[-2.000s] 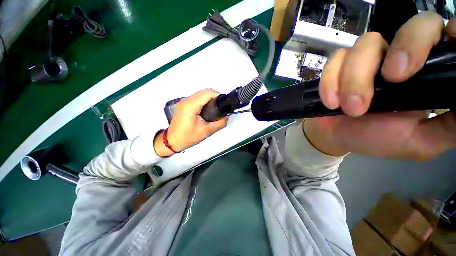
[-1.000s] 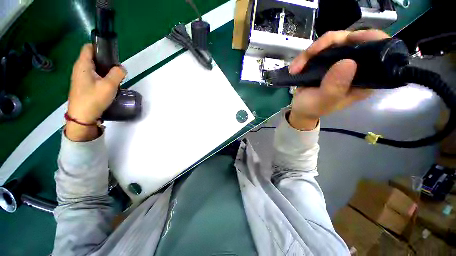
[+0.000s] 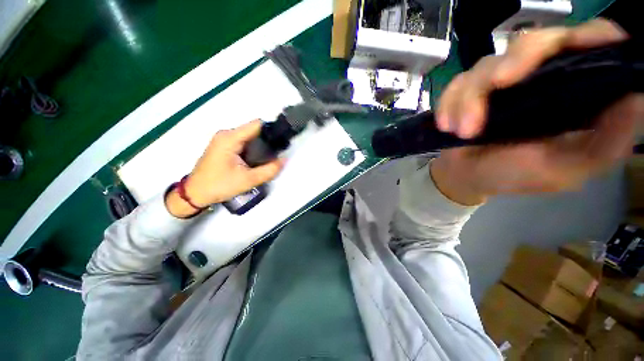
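My left hand (image 3: 224, 169) is closed around the dark handle of a hair dryer (image 3: 268, 143) above the white board (image 3: 303, 178). The handle end points up and right, with the ribbed cord guard (image 3: 300, 114) and the bundled grey cord (image 3: 289, 67) beyond it. The dryer's barrel is mostly hidden under my hand. My right hand (image 3: 522, 127), partly blurred, grips the black electric screwdriver (image 3: 416, 135). Its tip points left, apart from the handle, over the board's right corner. No screw can be made out.
A white screw feeder (image 3: 401, 53) stands at the top centre beside a cardboard piece (image 3: 343, 28). Another dryer (image 3: 20, 276) lies at the left on the green bench (image 3: 78, 92); a cord coil (image 3: 121, 204) lies by the board. Cardboard boxes (image 3: 540, 289) are on the floor at lower right.
My left hand has brought the dryer from the upper left back over the board, turning its handle end rightward. The screwdriver has moved away from the feeder's front, down and right.
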